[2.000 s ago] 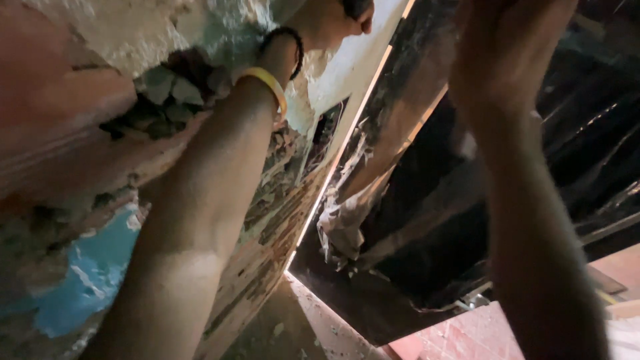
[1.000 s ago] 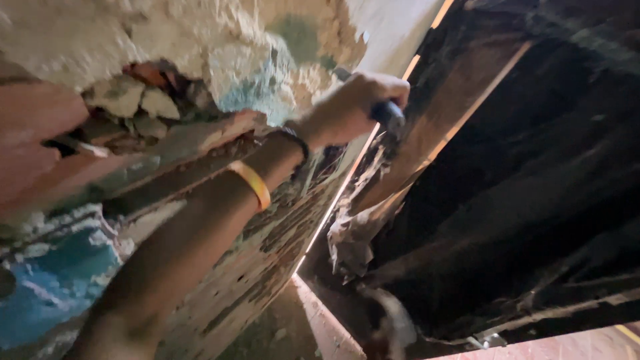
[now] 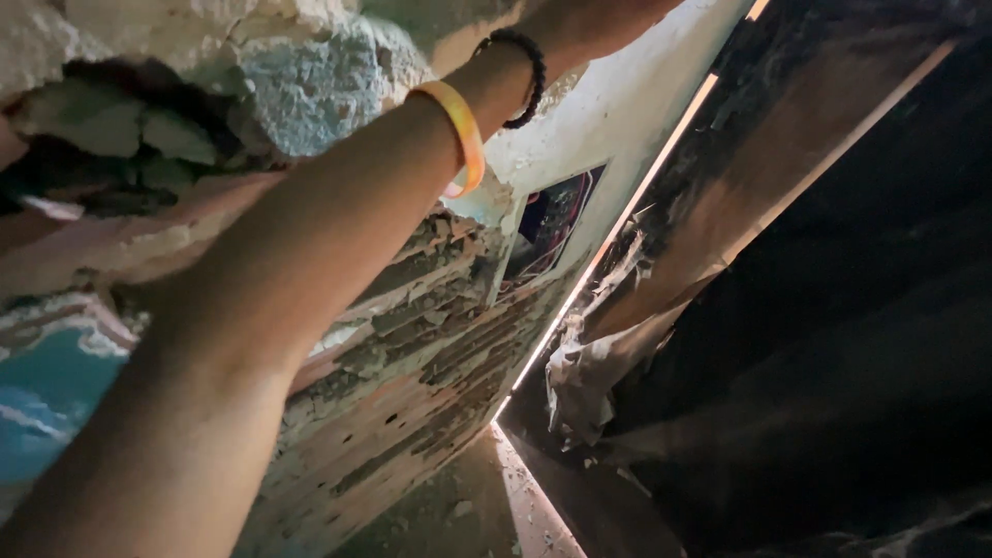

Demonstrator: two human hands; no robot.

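My left forearm reaches from the lower left to the top edge, with an orange-yellow wristband [image 3: 461,136] and a dark beaded bracelet [image 3: 535,77] at the wrist. Only the base of my left hand [image 3: 612,23] shows; its fingers lie beyond the top edge, so what they hold or touch is hidden. Behind the arm is a wall of crumbling plaster [image 3: 325,77] with exposed brickwork [image 3: 442,325] below. A rectangular wall recess with loose wires [image 3: 550,225] sits right of the wrist. My right hand is out of view.
Dark plastic sheeting [image 3: 814,349] covers the right side, with a torn, crumpled piece [image 3: 585,380] near the wall. A narrow bright gap [image 3: 620,225] runs between wall and sheeting. Dark broken masonry [image 3: 116,132] and a blue patch [image 3: 54,395] lie at left.
One second ago my left hand was fully visible, gripping a dark object; it has since moved up past the top edge. My right arm, raised at right two seconds ago, is out of view.
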